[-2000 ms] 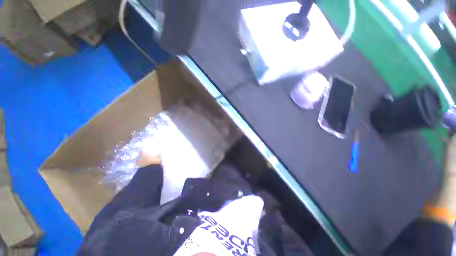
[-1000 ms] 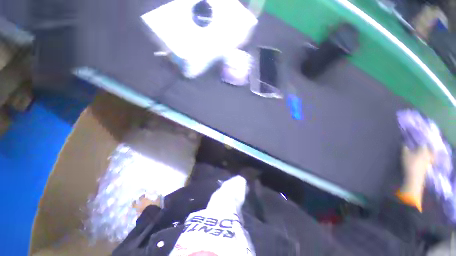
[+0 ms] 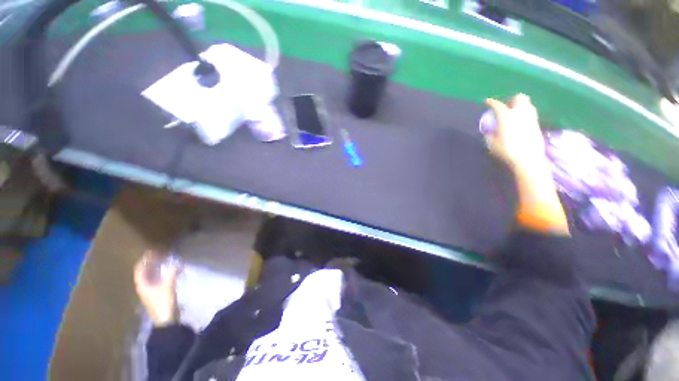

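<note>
My left hand [image 3: 156, 286] is raised over the open carton [image 3: 93, 298], its fingers curled around a small clear, shiny thing that looks like a clear plastic cover [image 3: 173, 266], blurred. My right hand [image 3: 515, 134] is over the right part of the bench, with an orange band at the wrist. Its fingers are on a pale lavender unit [image 3: 488, 122], mostly hidden by the hand. A group of pale lavender units [image 3: 595, 178] lies to the right of that wrist, blurred.
On the black bench mat [image 3: 417, 178] stand a white box-shaped device [image 3: 223, 93], a single pale unit [image 3: 266, 123], a smartphone [image 3: 309, 119], a blue-handled tool [image 3: 351, 151] and a black tumbler [image 3: 370, 78]. A white sheet [image 3: 208, 294] is in the carton.
The view has swung right. My right hand has moved from the group of pale units toward the green strip, with one unit in it. My left hand has risen from the heap of clear covers.
</note>
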